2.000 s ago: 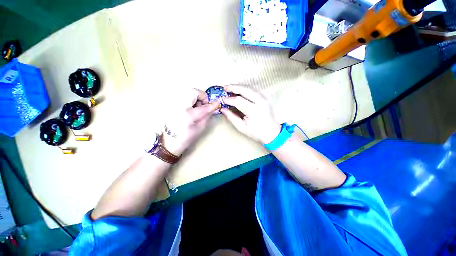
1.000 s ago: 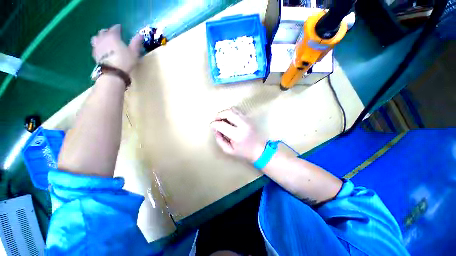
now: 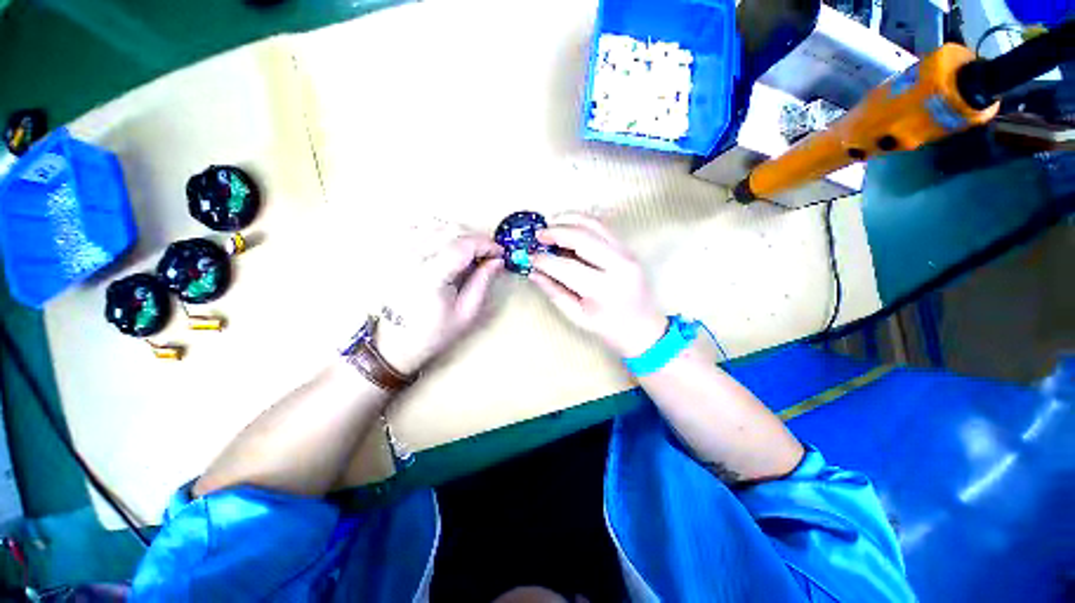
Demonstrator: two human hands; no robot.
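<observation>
A small round black housing (image 3: 520, 239) with a green and bluish board inside is held over the middle of the cardboard sheet. My left hand (image 3: 442, 283) grips its left edge with the fingertips. My right hand (image 3: 595, 277) has its fingers on its right side. The fingertips cover parts of the rim. Three similar black housings lie at the left, one (image 3: 223, 197) above the other two (image 3: 195, 270). Gold cylinders (image 3: 205, 323) on thin leads lie beside them.
A blue bin (image 3: 65, 218) with small pale pieces stands at the far left. A blue bin (image 3: 721, 77) of white parts stands at the upper right. The orange screwdriver (image 3: 866, 127) hangs beside it, in front of pale boxes. Another black unit (image 3: 25, 130) lies upper left.
A second ago my left hand was far out at the upper left beside a small dark unit. It is now back at the middle, and both hands hold a housing. The view has shifted.
</observation>
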